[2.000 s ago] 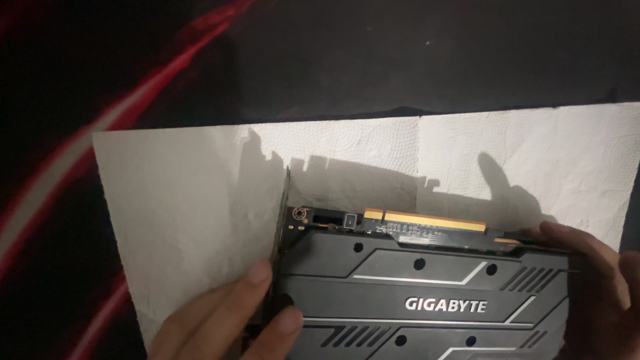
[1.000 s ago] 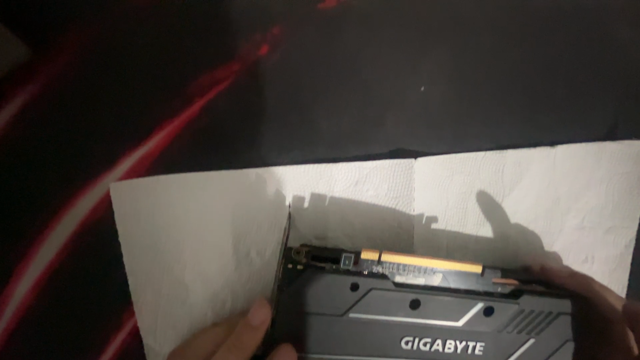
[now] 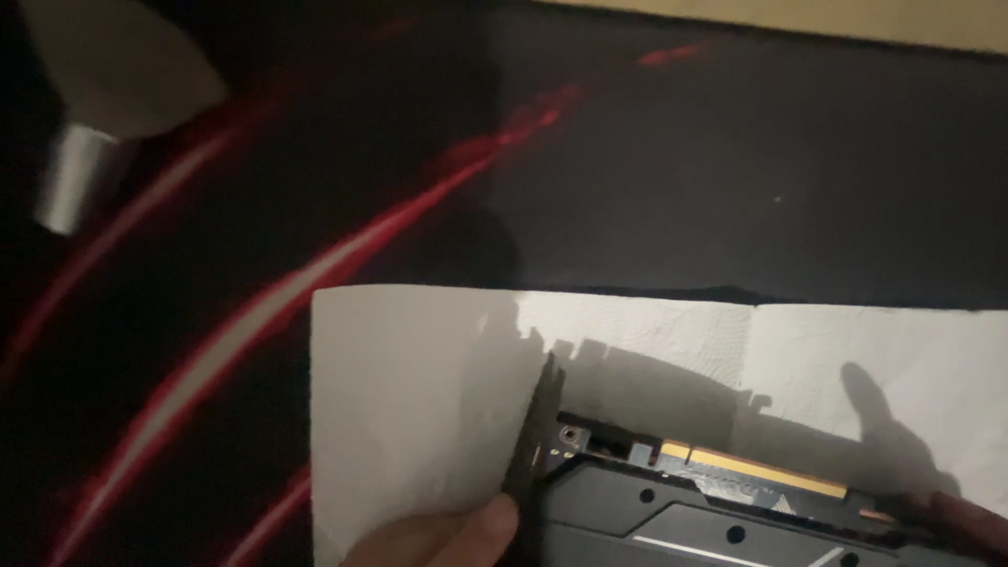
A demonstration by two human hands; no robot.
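A graphics card (image 3: 677, 512) with a dark backplate and a gold edge connector lies low in the head view, cut off by the bottom edge. My left hand (image 3: 441, 535) holds its metal bracket end, the fingertips against the bracket. My right hand (image 3: 965, 524) is at the card's opposite end, mostly out of view, with a finger along the top corner. Behind the card is a creased white paper sheet (image 3: 394, 378), on which the shadows of the card and a finger fall.
A black desk mat (image 3: 669, 181) with red streaks extends under the paper. At the upper left stands a blurred grey object (image 3: 126, 63) with a shiny lower part (image 3: 75, 177). A pale surface (image 3: 906, 20) shows beyond the mat's far edge.
The view has shifted a good deal, so the card sits lower and its maker's name is out of frame. Both hands stay at the card's ends.
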